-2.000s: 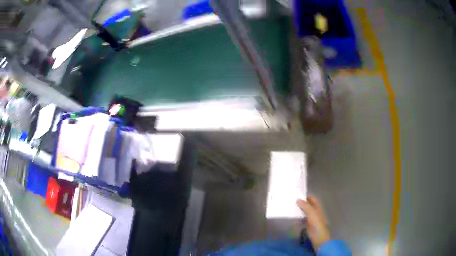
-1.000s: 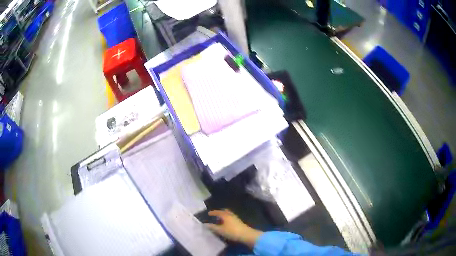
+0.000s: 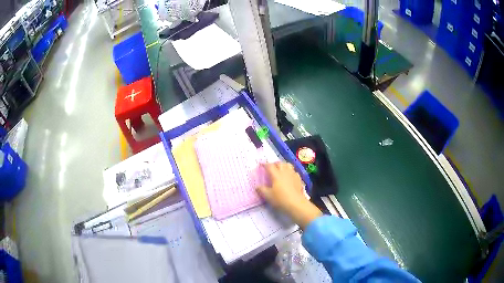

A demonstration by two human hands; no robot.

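A pink form [image 3: 226,177] lies on a yellow sheet [image 3: 190,177] and white sheets [image 3: 237,232] in a blue file tray [image 3: 185,190]. My right hand [image 3: 282,190] reaches in from the lower right. Its bent fingers are at the right edge of the pink form. They are slightly blurred, and whether they pinch the sheet cannot be told. A black clip-like piece with a green part [image 3: 256,135] lies at the tray's upper right. My left hand is not in view.
White papers and a clipboard [image 3: 102,225] lie left of the tray. A black device with a round red-lit face [image 3: 305,155] stands at its right, beside a green-topped bench [image 3: 353,149]. A grey post [image 3: 254,61] rises behind. A red stool [image 3: 135,108] and blue bin [image 3: 132,58] stand left.
My right hand has moved from the loose white papers beside the tray up to the pink form in it. The view has shifted, so the tray now sits lower in the picture.
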